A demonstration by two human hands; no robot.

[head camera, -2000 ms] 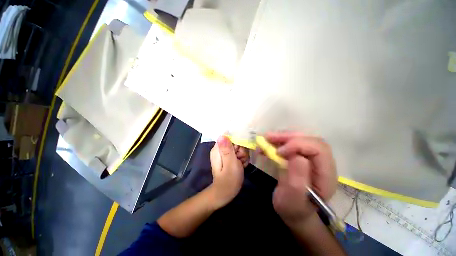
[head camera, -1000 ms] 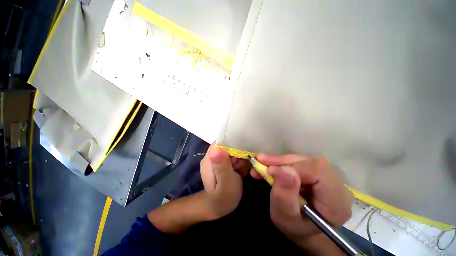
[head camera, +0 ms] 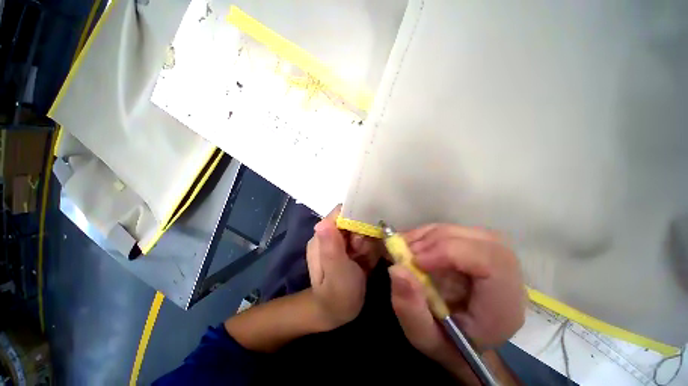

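A large grey-beige panel (head camera: 513,128) with a yellow edge strip covers the right side. My left hand (head camera: 336,271) pinches the panel's corner, thumb on top at the end of the yellow edge (head camera: 357,225). My right hand (head camera: 464,290) holds a pen-like tool (head camera: 419,279) with yellow wrapping near its small metal tip and a silver shaft. The tip is at the yellow edge, just right of my left thumb. The fingers under the corner are partly hidden.
Yellow thread wisps (head camera: 308,81) lie on the white table (head camera: 249,113) beside another yellow-edged panel. Folded panels (head camera: 143,113) rest on a metal stand (head camera: 188,264) at the left. A thin cord (head camera: 564,343) lies at the lower right. Yellow lines mark the dark floor.
From two seconds ago, the view has shifted and my hands have come closer together. Since one second ago, the tool has become steeper and the loose thread by my left thumb no longer shows.
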